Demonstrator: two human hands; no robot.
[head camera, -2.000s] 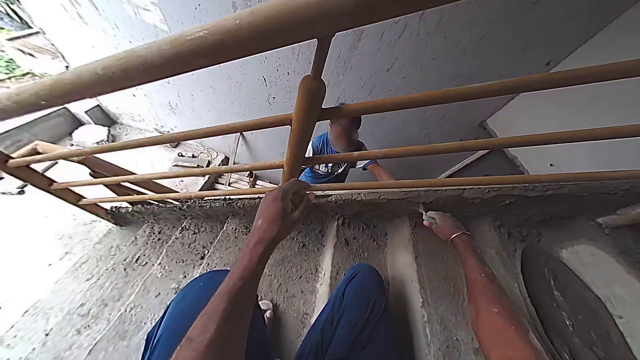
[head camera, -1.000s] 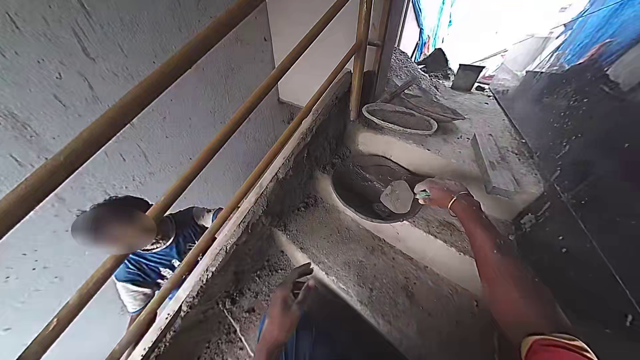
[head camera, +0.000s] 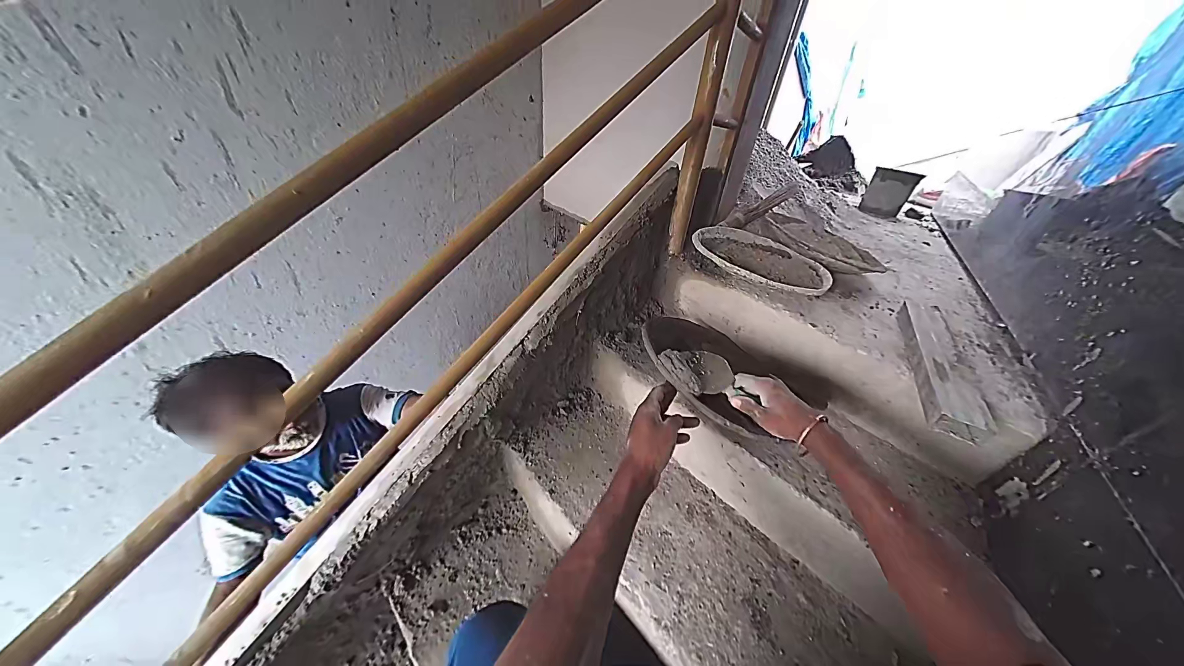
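My right hand (head camera: 772, 405) is closed around the handle of a trowel (head camera: 710, 372), whose blade carries grey mortar. The blade is over a dark mortar pan (head camera: 668, 335) standing on a stair step. My left hand (head camera: 659, 427) is at the pan's near left edge, fingers apart, holding nothing; whether it touches the rim I cannot tell. Mortar lines the foot of the metal railing (head camera: 472, 236), along the low concrete curb (head camera: 407, 462) left of my hands.
Behind the railing, lower down, is a person in a blue shirt (head camera: 319, 453). Further up are a second pan (head camera: 768, 264), a wooden block (head camera: 939, 370), a bucket (head camera: 890, 191) and a sand heap (head camera: 772, 166). A dark surface (head camera: 1101, 370) borders the steps at right.
The view has swung right, up the steps, since the oldest frame. Since one second ago my left hand has moved forward to the pan, and the trowel blade has come back toward it.
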